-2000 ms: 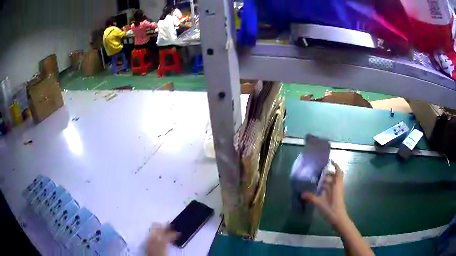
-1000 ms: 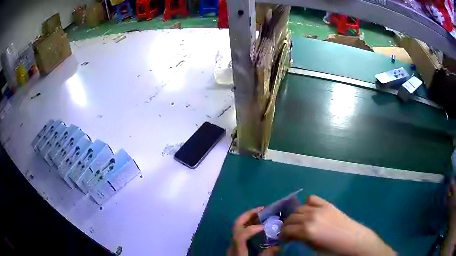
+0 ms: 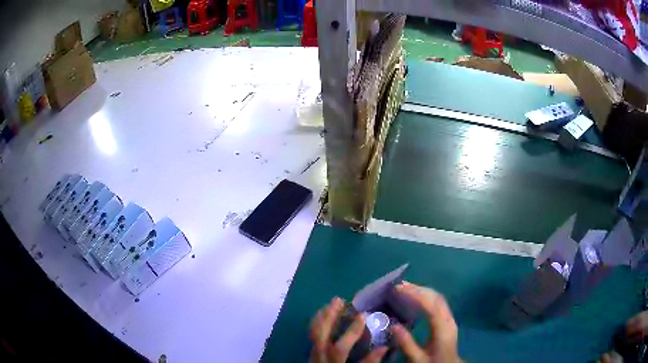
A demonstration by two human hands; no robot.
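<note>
An open retail box [image 3: 381,289] is held between my two hands near the bottom middle, over the teal-green bench. Its grey lid flap stands up, and a round whitish item [image 3: 379,323] shows inside. My left hand [image 3: 337,332] grips the box's left side. My right hand [image 3: 428,322] holds its right side, fingers at the flap and edge. The lower part of the box is hidden by my fingers and the frame's edge. Two more open boxes [image 3: 538,294] with raised flaps stand on the bench at the right.
A row of closed blue-white boxes [image 3: 158,257] and a smartphone [image 3: 276,212] are on the white table [image 3: 213,156]. A metal post [image 3: 338,113] with cardboard padding rises beside the dark green conveyor belt [image 3: 455,177]. Two loose cartons [image 3: 551,115] lie beyond. Another person's hand [image 3: 634,333] shows lower right.
My left hand has come from the white table to the box, and both hands now hold it over the bench. Two open boxes have appeared at the right.
</note>
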